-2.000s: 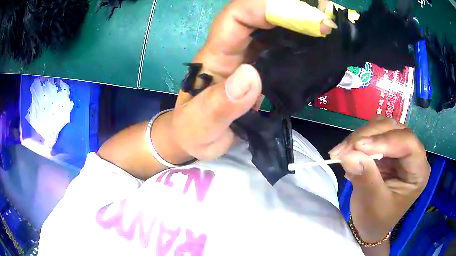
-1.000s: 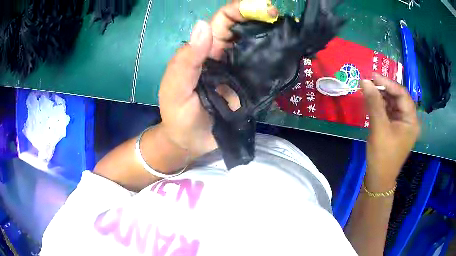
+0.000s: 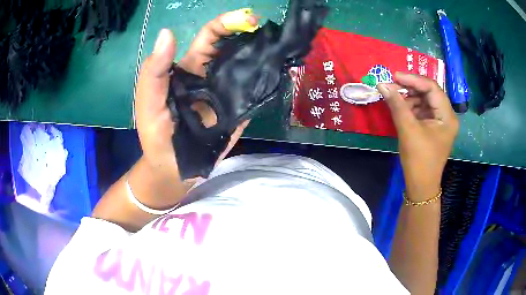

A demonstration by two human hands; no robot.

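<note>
My left hand (image 3: 154,124) holds a limp black piece (image 3: 245,78) spread out at the table's front edge. The piece has a hole near its lower left, ragged edges and a part sticking up at the top. Yellow wrap covers a fingertip of this hand. My right hand (image 3: 427,124) pinches the cotton swab, of which only a short pale bit (image 3: 402,91) shows between the fingers. Its fingertips are at the right end of a small white-silver spoon (image 3: 357,93) on the red packet (image 3: 340,52). The swab's tip cannot be made out.
A blue pen or knife (image 3: 454,63) lies right of the packet, with a black bunch (image 3: 489,72) beyond it. Black piles (image 3: 34,55) lie at the upper left of the green table (image 3: 98,101). A blue bin (image 3: 86,173) with crumpled white material is below the edge.
My right hand has moved up from the black piece to the spoon with the swab. My left hand has moved left with the black piece, uncovering more of the packet.
</note>
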